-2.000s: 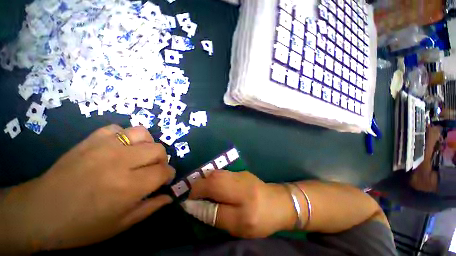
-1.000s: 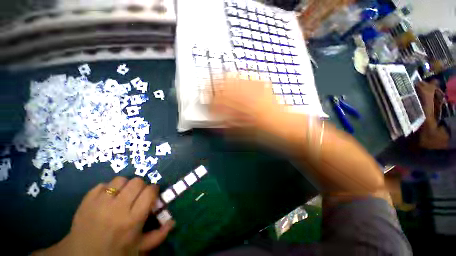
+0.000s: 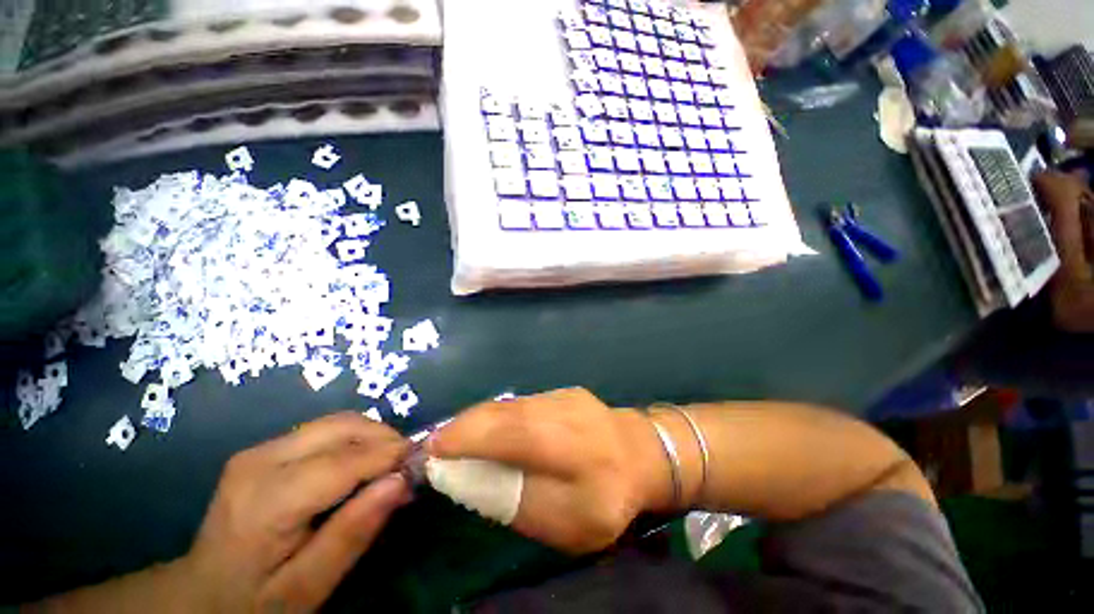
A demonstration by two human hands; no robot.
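My left hand point(image 3: 306, 498) and my right hand point(image 3: 540, 468) meet at the lower middle, fingertips together on a small square piece point(image 3: 416, 461) that they mostly hide. My right hand has a white finger wrap point(image 3: 482, 488) on one finger. Part of the row of small squares shows behind my right fingers. The white paper-covered tray point(image 3: 624, 258) stands in front, holding many pale squares with dark purple edges in a grid; its upper left part has no squares.
A heap of loose white scraps point(image 3: 246, 276) lies at left. Stacked white trays point(image 3: 240, 60) stand behind it. A green block point(image 3: 42, 240) is at far left. Blue-handled pliers point(image 3: 858, 252) lie right of the tray. Another person's arm point(image 3: 1068, 240) shows beside smaller stacked trays point(image 3: 996, 222).
My right hand has come back from the tray to my left hand. The row of squares, seen clearly one second ago, is now mostly covered. The view has shifted slightly.
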